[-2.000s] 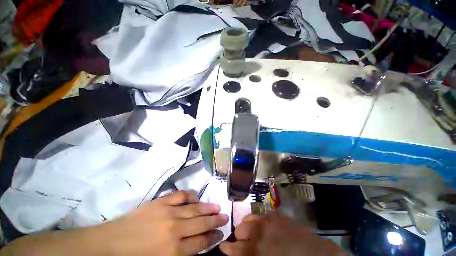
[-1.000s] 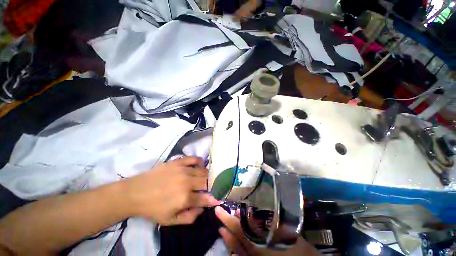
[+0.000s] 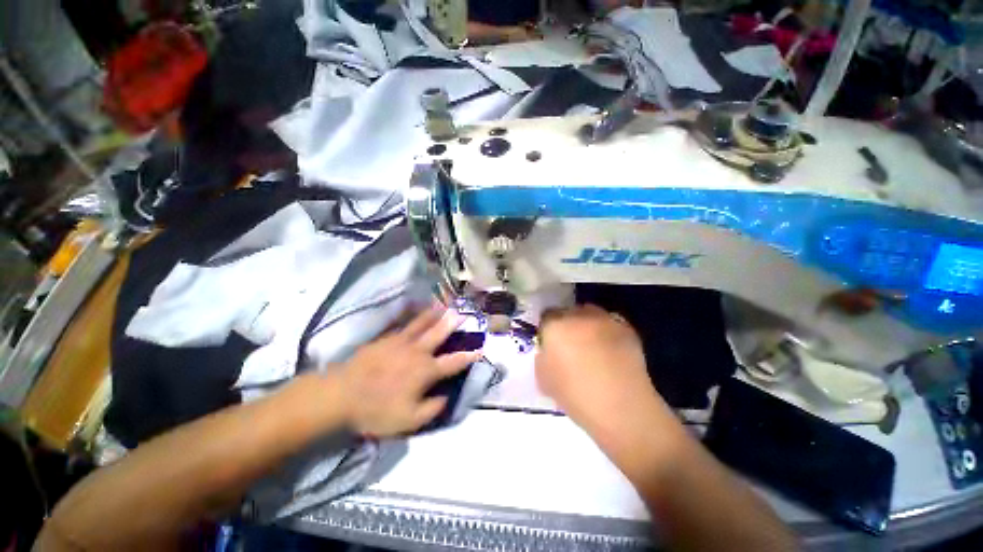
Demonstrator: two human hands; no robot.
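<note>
The grey-white garment panels [image 3: 199,302], with black parts, lie left of the needle and run under my left hand. My left hand [image 3: 397,372] is spread on the cloth, its fingertips at a black piece [image 3: 466,347] beside the presser foot. My right hand [image 3: 587,343] has curled fingers just right of the needle area; what it holds, if anything, is hidden. The white sewing machine [image 3: 647,232] with blue stripe stands behind both hands. Its needle area is bright and blurred.
A black smartphone [image 3: 803,453] lies on the white table [image 3: 464,458] at right. Dark cloth [image 3: 658,340] lies under the machine arm. A heap of grey and black cloth [image 3: 372,129] sits behind the machine. An orange-brown wooden surface [image 3: 70,377] is at far left.
The view has pulled back, showing more of the machine and table. My left hand has flattened on the cloth. My right hand has come out from behind the lever guard to the needle's right.
</note>
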